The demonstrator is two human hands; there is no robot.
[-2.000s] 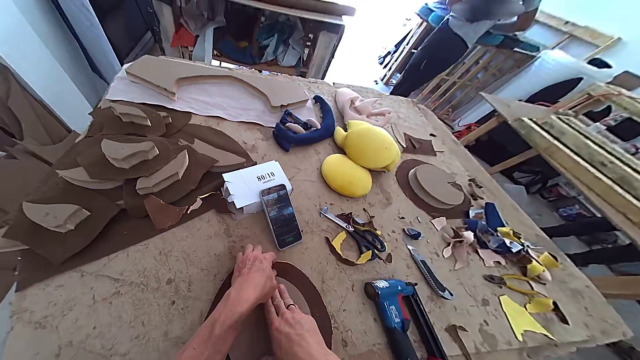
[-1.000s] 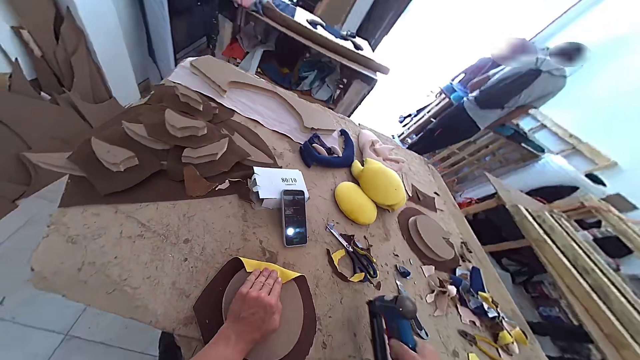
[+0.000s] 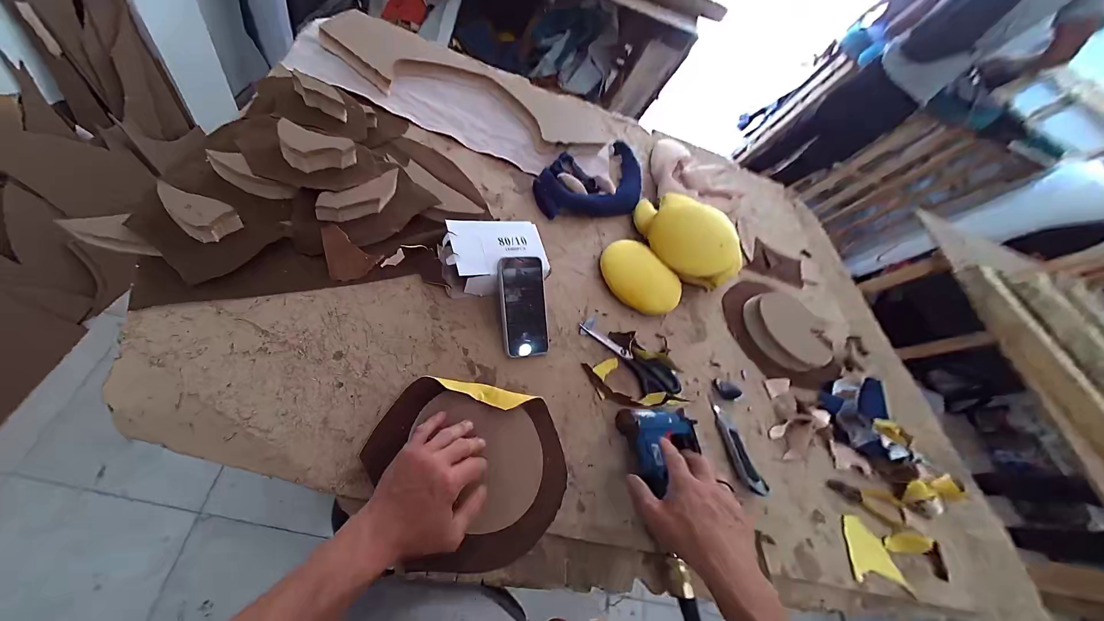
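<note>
My left hand (image 3: 435, 487) rests on a round tan board (image 3: 509, 461) lying on a larger brown piece of material (image 3: 545, 509), whose top edge is folded over and shows yellow. It grips nothing. My right hand (image 3: 694, 509) lies over the handle of a blue pneumatic stapler (image 3: 657, 431) with a hose fitting at its lower end; whether the fingers close around it is hidden. Right of the stapler is a utility knife (image 3: 740, 450). Above it, black-handled scissors (image 3: 651, 371) lie among brown and yellow scraps.
A phone (image 3: 523, 306) lies against printed paper (image 3: 500, 237). Two yellow padded shapes (image 3: 642, 276), a blue padded piece (image 3: 595, 194) and stacked discs (image 3: 789, 332) lie beyond. Brown pieces (image 3: 319, 172) are heaped at left, scraps (image 3: 862, 431) at right. A person (image 3: 931, 78) stands at upper right.
Two seconds ago both hands were on the round piece. My right hand has since moved right to the stapler. The piece's top edge now shows a yellow fold.
</note>
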